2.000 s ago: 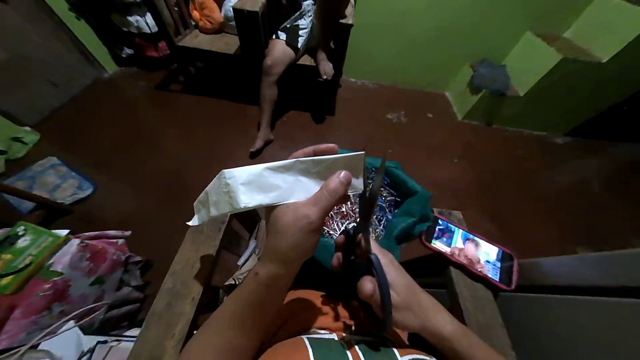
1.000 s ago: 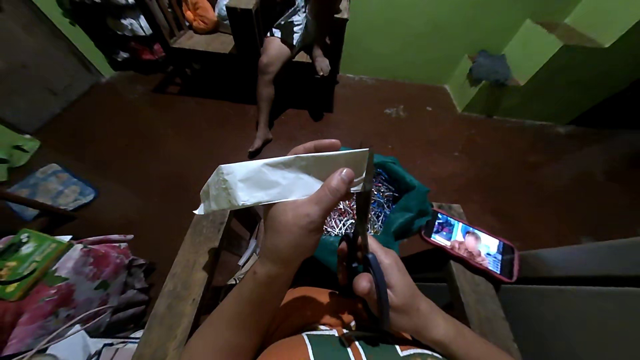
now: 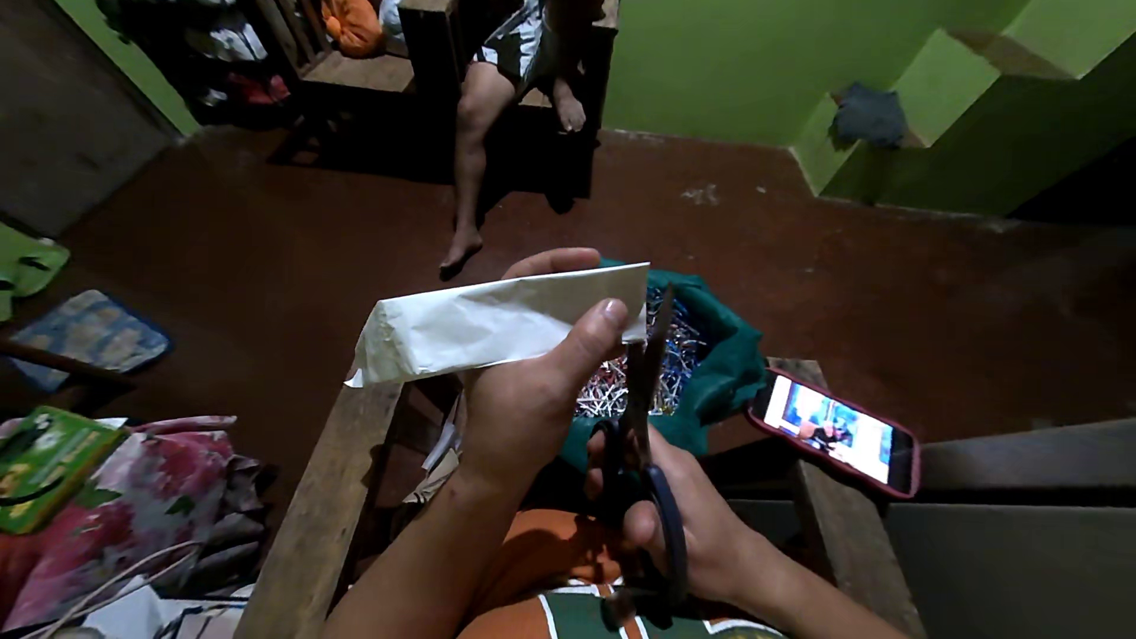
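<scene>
A folded strip of white paper (image 3: 497, 324) lies across my left hand (image 3: 541, 390), pinched under the thumb near its straight right end. My right hand (image 3: 674, 515) has its fingers through the handles of dark scissors (image 3: 646, 382). Their blades point up, slightly parted, at the paper's right edge. Below and behind the paper, a green fabric bag (image 3: 732, 351) stands with its mouth spread, holding many thin shiny cut strips (image 3: 679, 355) in silver, red and blue. The left hand hides part of the bag.
A phone (image 3: 834, 430) with a lit screen rests on the right wooden armrest (image 3: 856, 541). The left wooden armrest (image 3: 319, 515) is beside my left forearm. Flowered fabric (image 3: 133, 497) and a green packet (image 3: 53, 461) lie at the left. Another person's bare leg (image 3: 470, 160) is ahead.
The scissor blades, apart two seconds ago and closed at the paper's right end one second ago, are slightly parted again. My left hand keeps its hold on the paper.
</scene>
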